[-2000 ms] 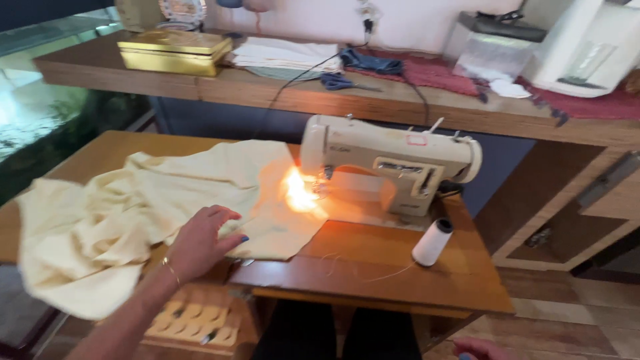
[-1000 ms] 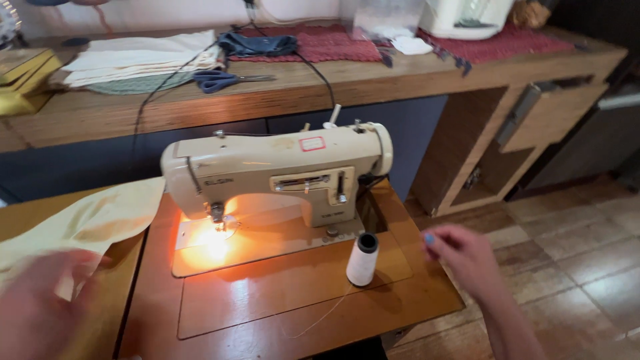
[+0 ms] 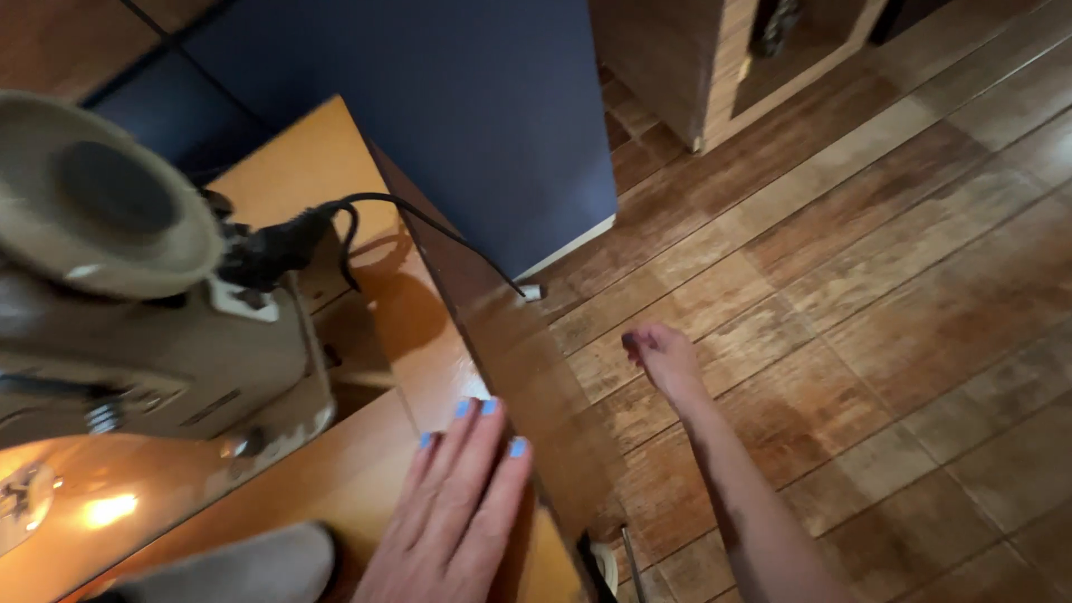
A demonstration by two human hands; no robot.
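Note:
My left hand (image 3: 456, 511) lies flat on the right edge of the wooden sewing table (image 3: 368, 452), fingers extended and slightly apart, holding nothing. My right hand (image 3: 662, 356) reaches down over the floor to the right of the table. Its fingers are curled, and whether anything is in them cannot be told. The sewing machine (image 3: 159, 352) stands at the left, its handwheel (image 3: 109, 201) toward me and its lamp lighting the bed. A thread cone (image 3: 226, 569), blurred, is at the lower left. A black cable (image 3: 435, 222) runs from the machine over the table's edge.
A dark blue panel (image 3: 477, 109) stands behind the table. The black cable hangs down beside a small white piece (image 3: 533, 292) near the floor. A wooden cabinet (image 3: 712, 75) is at the top right, above the tiled floor (image 3: 837, 335). A thin rod (image 3: 632, 561) shows below the table's edge.
The view has swung right and down. My left hand has left the pale cloth and now rests on the table's right edge. My right hand has lowered beside the table.

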